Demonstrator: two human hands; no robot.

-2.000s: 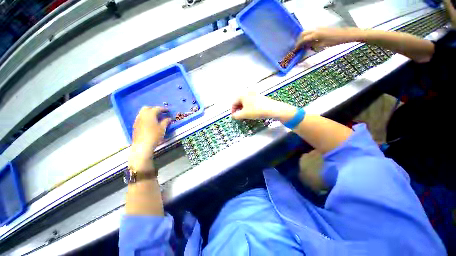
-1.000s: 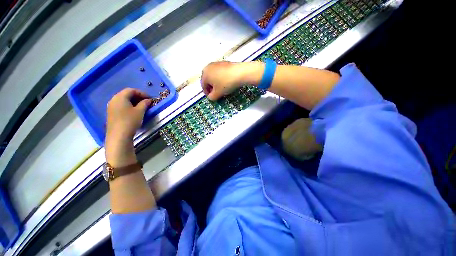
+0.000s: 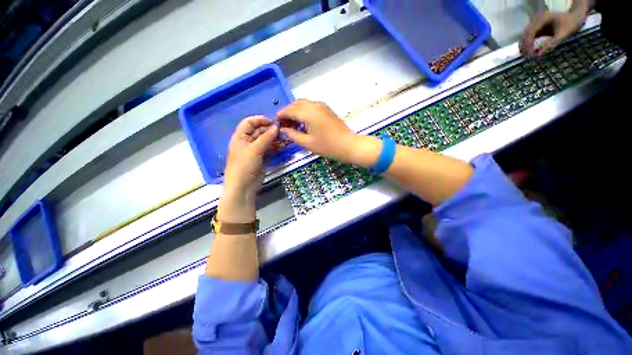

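Note:
My left hand (image 3: pixel 251 145) and my right hand (image 3: pixel 313 130) meet fingertip to fingertip over the near right part of a blue parts tray (image 3: pixel 202 148). Small copper-red parts show at and below the fingertips, partly hidden; whether either hand pinches one is too small to tell. A small dark part lies near the tray's far right side. The green circuit board panel (image 3: pixel 326 182) lies in the rail channel to the right of and nearer than the tray, with rows of silver and dark spots.
Another blue tray (image 3: pixel 426 31) with copper-red parts stands further right. A smaller blue tray (image 3: pixel 34 243) is at far left. Another person's hand (image 3: pixel 554 28) is over the panel's far right end. A yellow strip (image 3: pixel 149 211) runs along the shelf behind the metal rail (image 3: pixel 163 232).
My right hand has moved from above the board panel to the tray and now meets my left hand. My left hand has lifted from the tray's parts. Another person's hand has come into view.

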